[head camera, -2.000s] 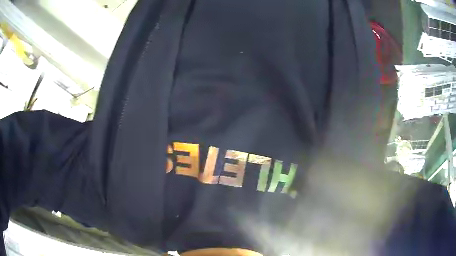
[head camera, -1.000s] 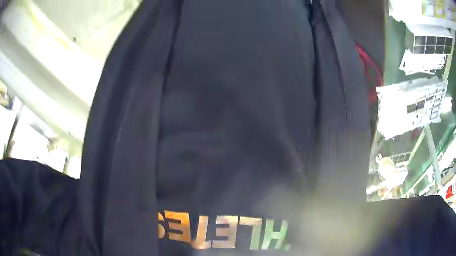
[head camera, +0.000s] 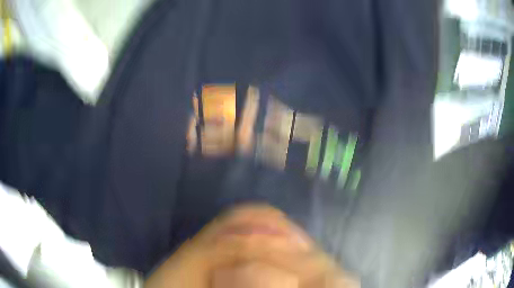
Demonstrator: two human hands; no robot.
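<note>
Neither of my hands is in view. A dark blue top fills most of the blurred picture. Orange, pale and green lettering runs across it. A dark sleeve reaches out to the left side of the picture, and another dark, blurred sleeve shows at the lower right edge. No work part is seen held. Blurred white sheets with dark window-like cells lie at the upper right.
More white sheet material lies lower at the right, on a green surface. A pale curved band runs along the upper left. Part of a person shows at the bottom edge. Bright, unclear shapes show at both lower corners.
The view has shifted and blurred. The lettering now sits higher in the picture, and part of a person has come in at the bottom. The red object at the right is no longer visible.
</note>
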